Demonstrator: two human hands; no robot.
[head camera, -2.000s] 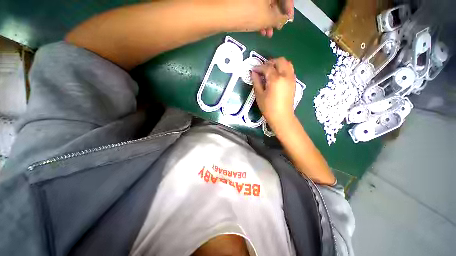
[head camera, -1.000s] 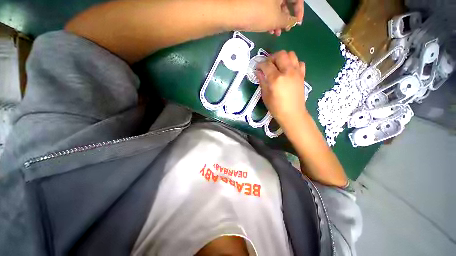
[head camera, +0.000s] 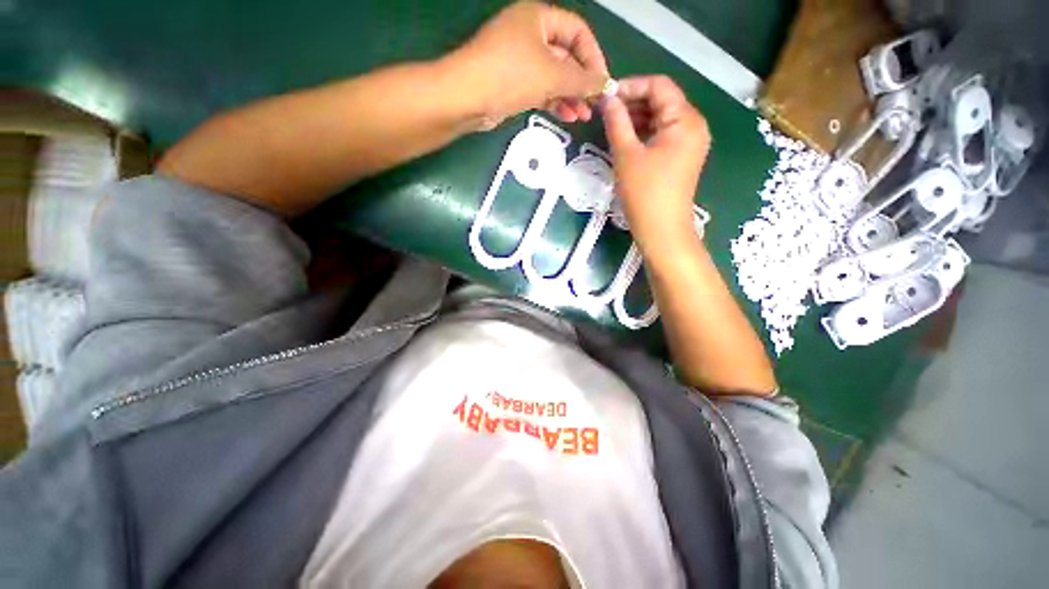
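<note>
Several white looped housings (head camera: 514, 196) lie side by side on the green bench in front of me, heads away from me; the right ones are partly under my right hand and forearm. My left hand (head camera: 541, 63) and my right hand (head camera: 656, 127) meet above the housings' heads. Their fingertips pinch a tiny white insert (head camera: 609, 86) between them. Its exact shape is too small to tell. A pile of white inserts (head camera: 782, 242) lies on the bench to the right of my right hand.
Unworked housings (head camera: 895, 301) are heaped at the far right, partly on a brown board (head camera: 817, 69) and under a greyish plastic bag (head camera: 1001, 58). A white strip (head camera: 679, 46) crosses the bench. A cardboard box (head camera: 17, 207) with white contents stands at the left. Grey floor shows at lower right.
My right hand has lifted from the housing's head and moved up to my left hand. My left hand has moved left and slightly down. Their fingertips now meet at the insert.
</note>
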